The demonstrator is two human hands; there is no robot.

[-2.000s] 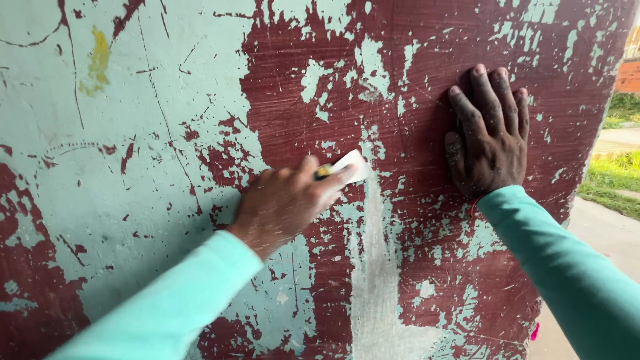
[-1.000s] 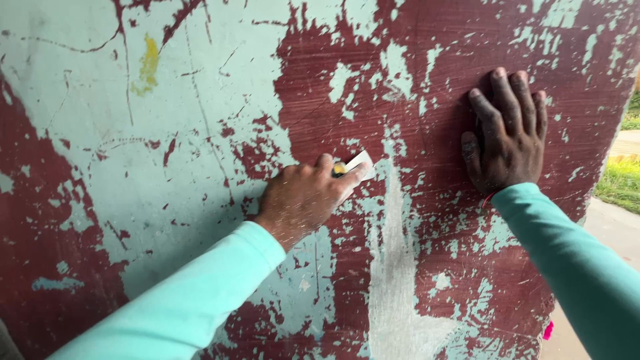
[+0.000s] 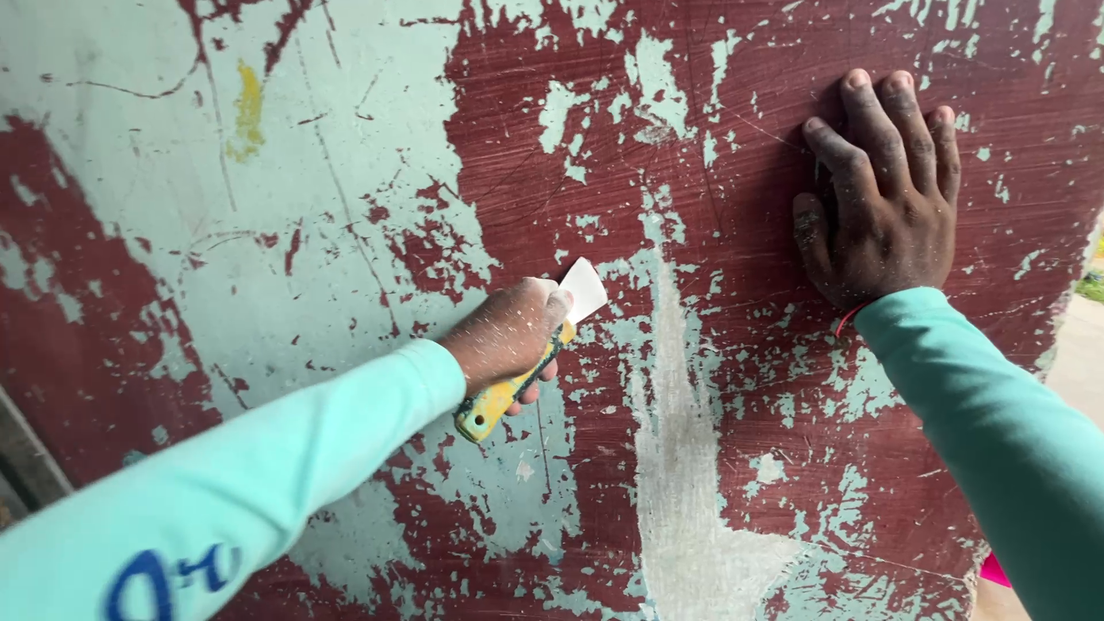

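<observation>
My left hand [image 3: 513, 332], flecked with pale dust, is closed around the yellow and dark handle of a paint scraper [image 3: 492, 404]. The scraper's pale flat blade points up and to the right, over dark red paint at the middle of the wall [image 3: 552, 207]. Peeling light green paint lies over and beside the red. To the right of the blade, a bare grey strip [image 3: 677, 466] runs down and widens at the bottom. My right hand [image 3: 888, 190] rests on the red part of the wall with its fingers apart, holding nothing.
The wall's rough edge [image 3: 1065, 319] runs down the right side, with pale ground and a bit of grass beyond it. A bright pink thing [image 3: 994, 571] shows by that edge at the lower right. A greyish ledge or frame [image 3: 26, 448] crosses the lower left corner.
My left hand has turned on the wall, and the yellow handle of the scraper now shows below it. My right hand stays on the red paint.
</observation>
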